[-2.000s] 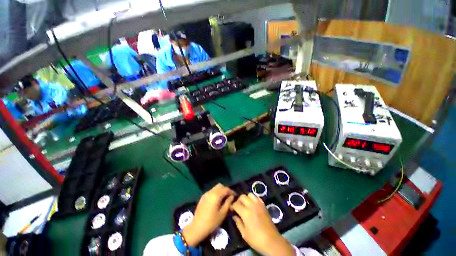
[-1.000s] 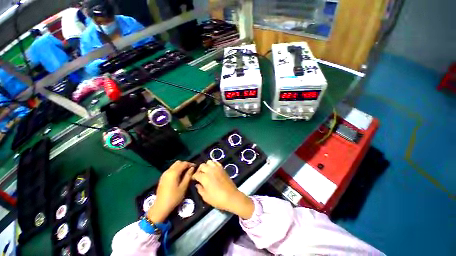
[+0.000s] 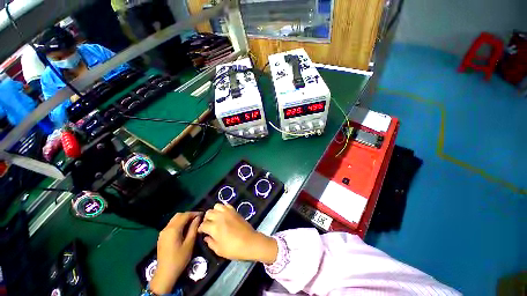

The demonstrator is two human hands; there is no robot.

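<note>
A black component tray point(image 3: 278, 189) lies under both hands on the green mat. Round watch modules with bright rings point(image 3: 263, 188) sit in its far pockets, and silvery ones point(image 3: 197, 268) sit at its near end. My left hand point(image 3: 175, 247) and my right hand point(image 3: 230, 232) meet over the tray's middle, fingertips bent down and close together. What the fingertips may hold is hidden. Behind, the black test fixture point(image 3: 107, 167) bears two modules with lit coloured displays, the right one point(image 3: 138, 166) and the left one point(image 3: 89, 204). Its red handle point(image 3: 70, 143) stands above.
Two white power supplies point(image 3: 301, 95) with red digits and black leads stand behind the tray. Another filled black tray point(image 3: 68, 269) lies at the lower left. A red case point(image 3: 335, 173) stands right of the bench. A masked person in blue point(image 3: 69, 69) is opposite, beyond a metal frame.
The view has swung right, so the bench things sit further left. Both hands stay together over the tray. The fixture modules' displays now show coloured rings; earlier they were mostly purple-white.
</note>
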